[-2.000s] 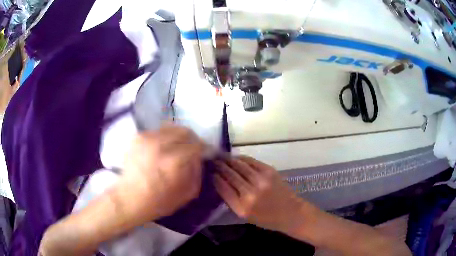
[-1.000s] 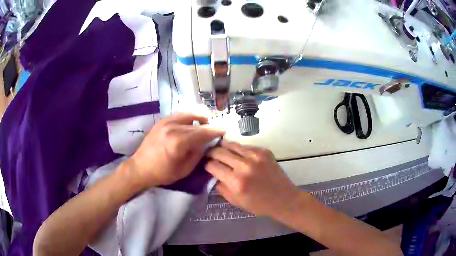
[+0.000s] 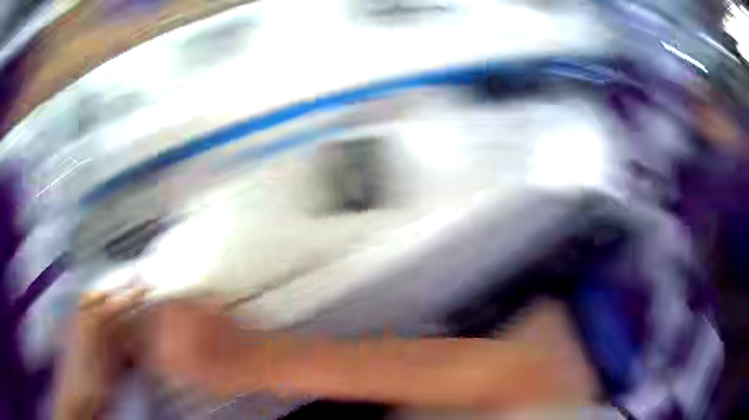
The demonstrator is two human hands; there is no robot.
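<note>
The whole view is strongly blurred. My left hand (image 3: pixel 94 336) is at the lower left, partly hidden and close to my right hand (image 3: pixel 185 332). Fingers and any cloth between them cannot be made out. The white sewing machine (image 3: pixel 287 70) with its blue stripe spans the view above the hands. The needle area is a blur at the left, just above the hands. Purple and pale cloth (image 3: pixel 37 283) shows at the left edge.
A dark blurred shape, apparently the scissors (image 3: pixel 355 172), lies on the machine bed. The grey table edge (image 3: pixel 394 254) runs up to the right. A blue basket (image 3: pixel 608 328) and pale and purple cloth (image 3: pixel 682 303) are at the right.
The camera has swung to the right, so the machine and both hands now show further left and tilted. The picture has gone from clear to blurred. The cloth pile is mostly out of view.
</note>
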